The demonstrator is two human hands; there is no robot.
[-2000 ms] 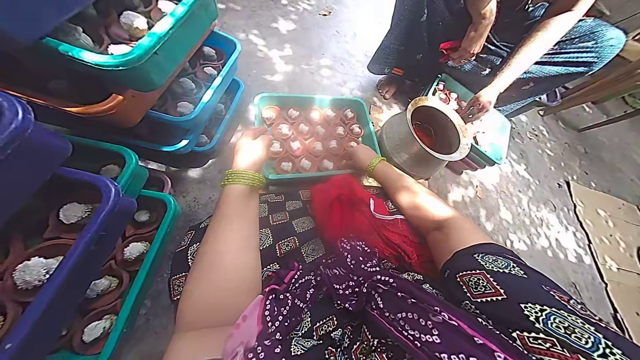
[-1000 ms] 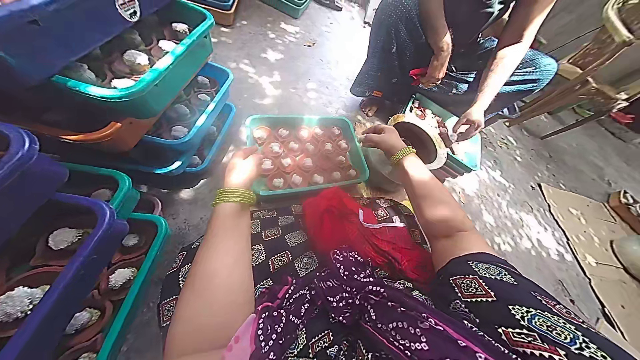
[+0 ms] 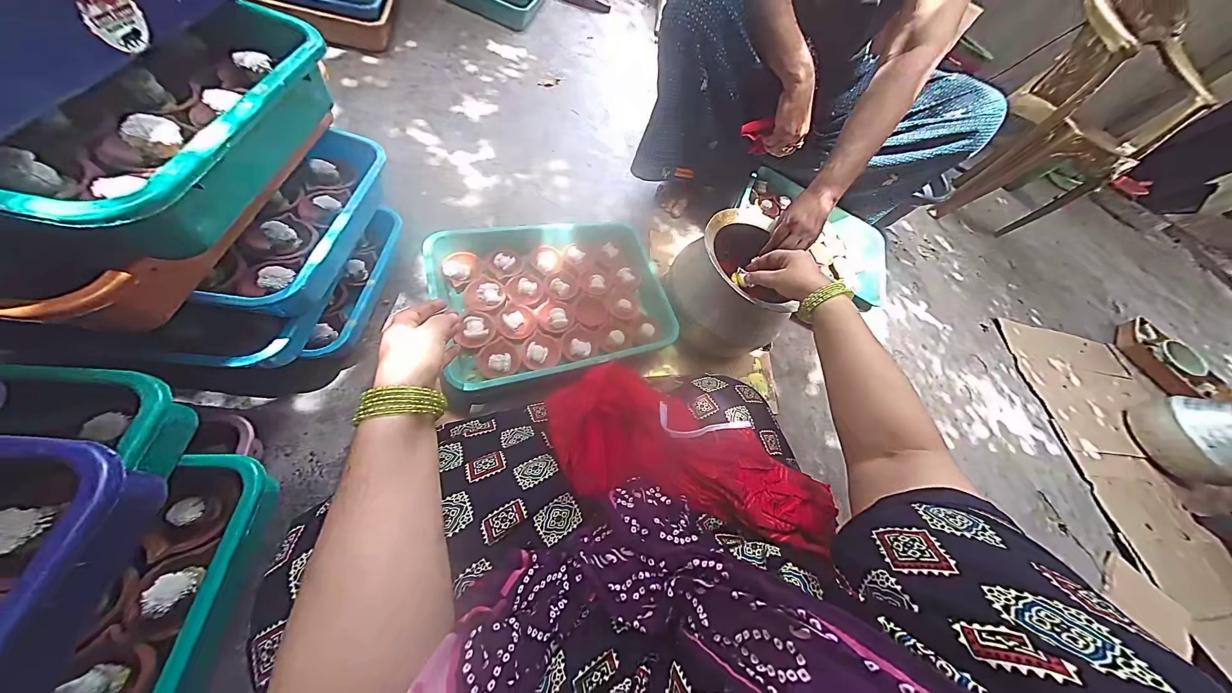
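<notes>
A green plastic tray (image 3: 664, 332) holds rows of small clay cups (image 3: 513, 321), most with a white lump in them. My left hand (image 3: 416, 345) is at the tray's left edge, fingers loosely bent; whether it grips the rim is unclear. My right hand (image 3: 787, 275) reaches over the mouth of a round metal pot (image 3: 717, 306) with dark contents, just right of the tray. Something small and yellowish shows at its fingertips, too small to name. A red cloth (image 3: 693, 452) lies over my lap, below the tray.
Stacked trays of filled clay cups (image 3: 279, 231) stand on the left. Opposite, a person's hand (image 3: 804, 219) is at the pot's far rim, beside another green tray (image 3: 871, 255). Flattened cardboard (image 3: 1068, 385) and a chair (image 3: 1107, 125) are on the right.
My right hand has left the green tray's right edge and moved right to the pot's mouth. The other person's hand has come from the far tray to the pot. My left hand stays by the tray.
</notes>
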